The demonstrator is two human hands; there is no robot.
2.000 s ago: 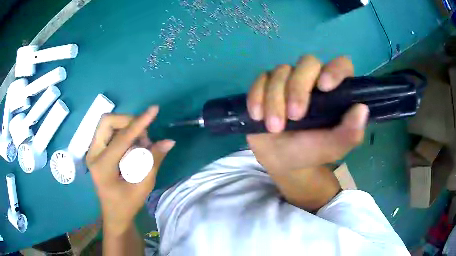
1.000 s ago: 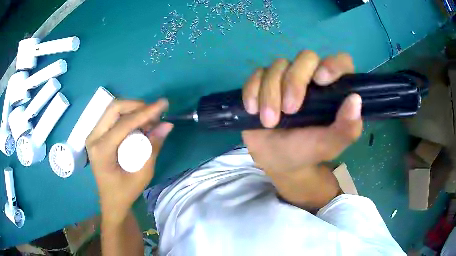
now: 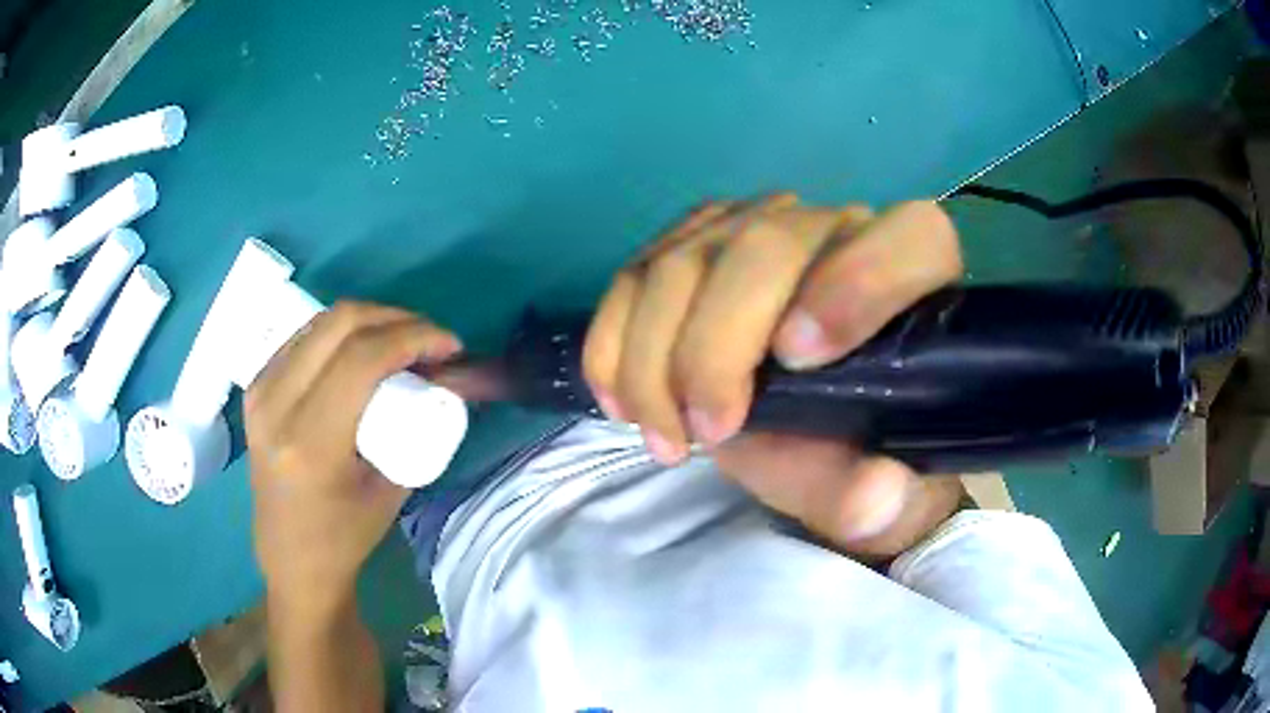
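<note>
My right hand (image 3: 766,348) is closed around a thick black electric screwdriver (image 3: 975,376), its front pointing left. My left hand (image 3: 327,418) grips a white fan body (image 3: 412,429), whose rounded handle end faces the camera; another white part of it shows behind my fingers. The screwdriver's front is close to my left thumb and fingertips, beside the fan body. The bit is blurred and mostly hidden, so I cannot tell if it touches the housing. A black power cord (image 3: 1226,209) loops from the rear of the screwdriver.
Several white fan bodies (image 3: 181,453) lie on the green bench (image 3: 557,181) at the left. A slim open unit (image 3: 42,571) lies near the bench edge. Small screws (image 3: 439,63) are scattered at the top. Cardboard boxes (image 3: 1180,481) are on the floor at the right.
The screwdriver has moved left and down, its front now close to my left fingers. The held fan body has turned, showing more of its white part. The cord has come into view.
</note>
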